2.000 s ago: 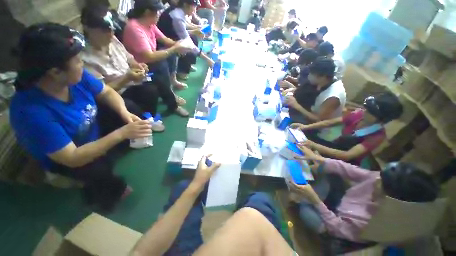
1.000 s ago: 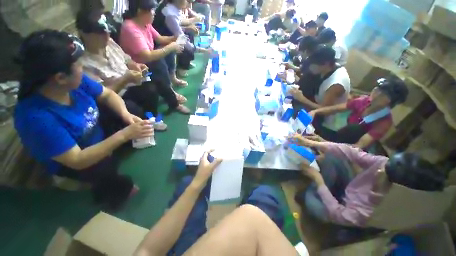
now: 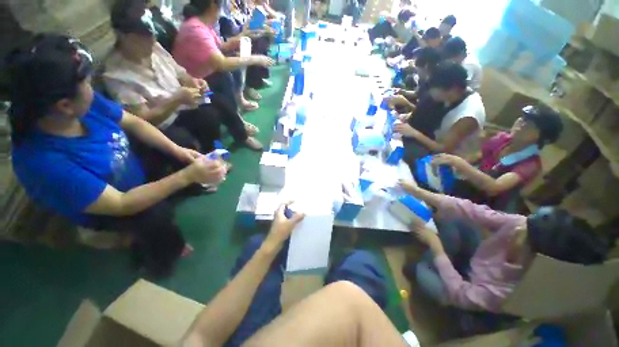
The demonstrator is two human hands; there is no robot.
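Observation:
A tall white box stands between my knees, against the near end of the long white table. My left hand is at its upper left edge and grips it there. A small dark blue bit shows at my fingertips; I cannot tell what it is. A bare limb, bent and very close, crosses the bottom of the view. My right hand is not in view. A small white thing, cut off by the bottom edge, shows right of the limb; I cannot tell what it is.
White boxes stand at the table's near left corner. Blue-and-white boxes line the long table. Open brown cartons lie at the lower left and lower right. People sit along both sides, the nearest right one holding a blue-and-white box.
My left hand and the white box have shifted slightly right and up in the view, still together. The neighbour in red on the right now holds up a blue piece.

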